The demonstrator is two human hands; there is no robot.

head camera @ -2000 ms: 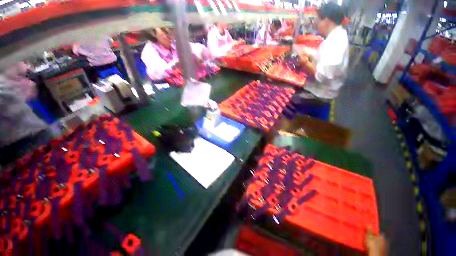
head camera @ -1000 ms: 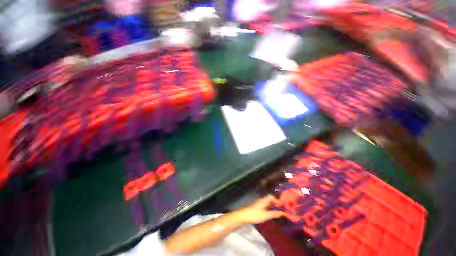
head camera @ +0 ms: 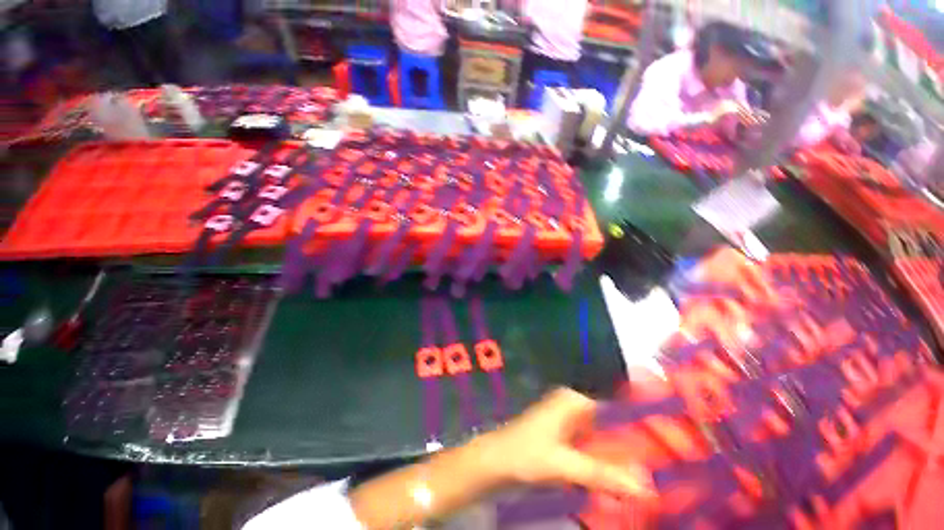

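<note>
A large orange-red tray [head camera: 921, 455] full of watches with purple straps fills the lower right, close and blurred. My left hand [head camera: 569, 445] reaches from the bottom centre and grips the tray's left side; the tray and straps partly hide its fingers. My right hand is not in view. Three smartwatches [head camera: 459, 358] lie side by side on the green bench, orange-red backs up, their purple straps running lengthwise.
Another orange-red tray [head camera: 114, 197] with watches and overhanging straps lies along the back. Clear plastic sheets [head camera: 171, 357] lie left. White paper [head camera: 633, 321] and a blue stick [head camera: 585, 331] lie right of the watches. A seated person [head camera: 688, 93] works beyond.
The view has swung left. The loaded right-hand tray now looks nearer and higher and covers part of the paper. My left hand, at its edge one second ago, has moved with it.
</note>
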